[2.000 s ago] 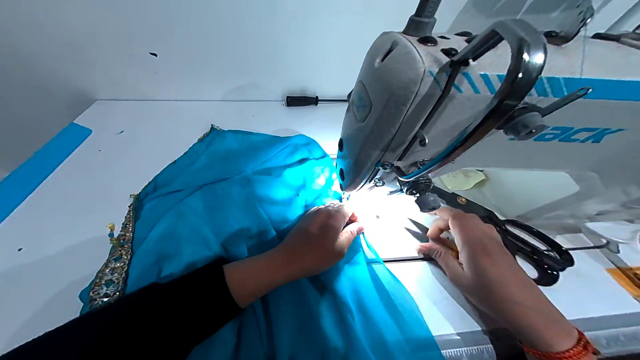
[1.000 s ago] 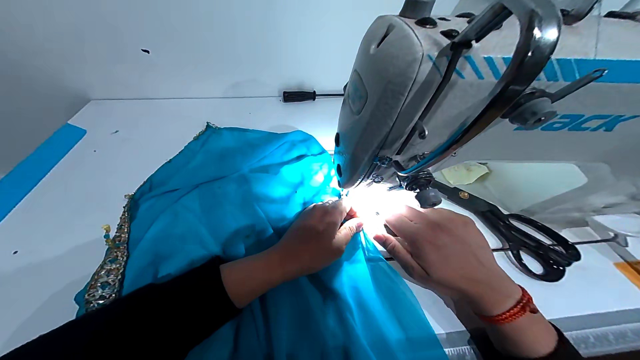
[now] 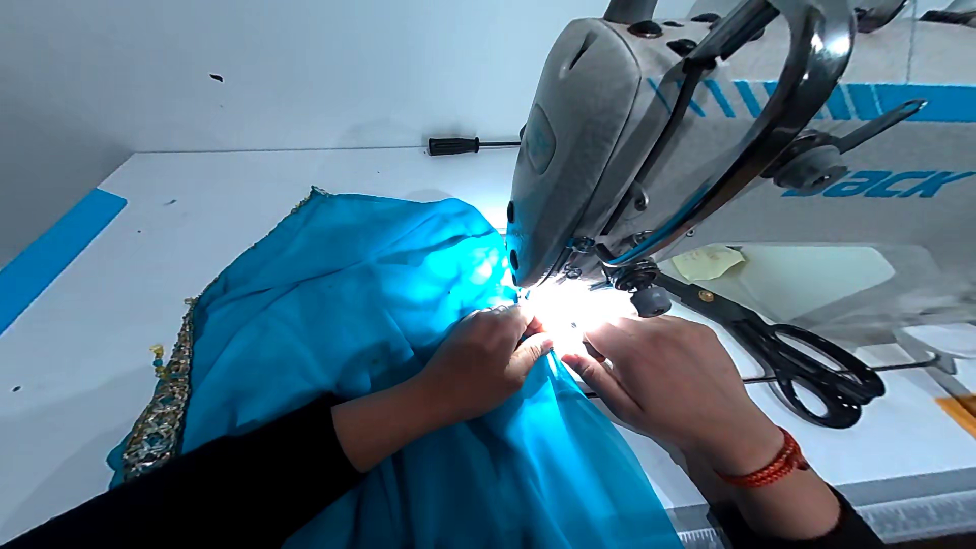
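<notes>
Turquoise fabric (image 3: 335, 305) with a beaded gold trim (image 3: 164, 412) along its left edge lies under the head of a white Jack sewing machine (image 3: 587, 145). My left hand (image 3: 488, 358) pinches the fabric just in front of the needle area, thumb and fingers together. To the right of it, my right hand (image 3: 663, 374) is palm down, with a red braided bracelet (image 3: 774, 465) at the wrist. Its fingertips are bent near the fabric's edge beneath the machine head. Bright lamp glare washes out the needle area and part of these fingertips, so what they hold cannot be told.
Large black-handled scissors (image 3: 770, 343) lie behind and right of my right hand, beneath the machine arm. A black-handled screwdriver (image 3: 454, 146) lies at the table's back. A yellowish scrap (image 3: 707, 261) is by the machine body, and a ruler scale (image 3: 923, 518) runs along the front right.
Two seconds ago my right hand held small pointed snips, farther right; it has moved left to the needle area, and the snips are out of sight. My left hand stays on the fabric.
</notes>
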